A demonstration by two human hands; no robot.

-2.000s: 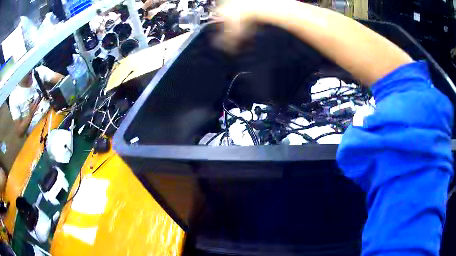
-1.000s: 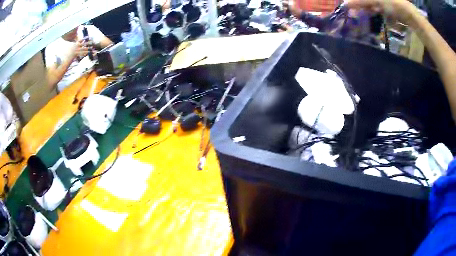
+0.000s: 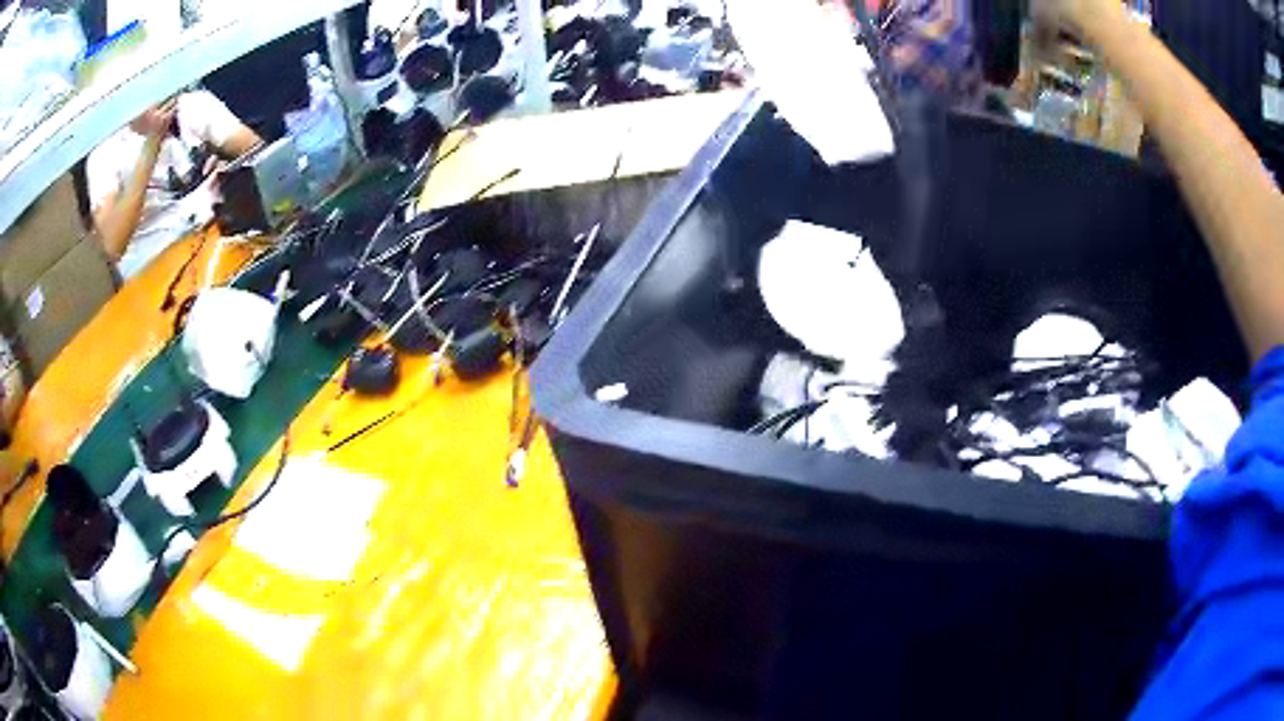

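Observation:
The large black plastic bin (image 3: 845,486) stands in front of me at the right. White covers (image 3: 831,292) and dark cables (image 3: 1049,402) lie inside it. Another white part (image 3: 817,71) shows, blurred, above the bin's back left edge; what holds it cannot be seen. My right hand (image 3: 1081,17) is at the top edge, partly cut off, with the arm in a blue sleeve reaching along the bin's right side. Its fingers and anything in them are unclear. My left hand is not in view.
Orange-yellow bench film (image 3: 423,563) lies left of the bin. Black modules (image 3: 476,352) with thin wires sit at its back. White camera housings (image 3: 228,341) stand along the dark green strip. A person (image 3: 162,169) sits across the bench. A cardboard flap (image 3: 563,148) lies behind.
My right arm has swung from across the bin to its right side. The view has turned, so the bin sits further right. A white part now shows above its back left edge.

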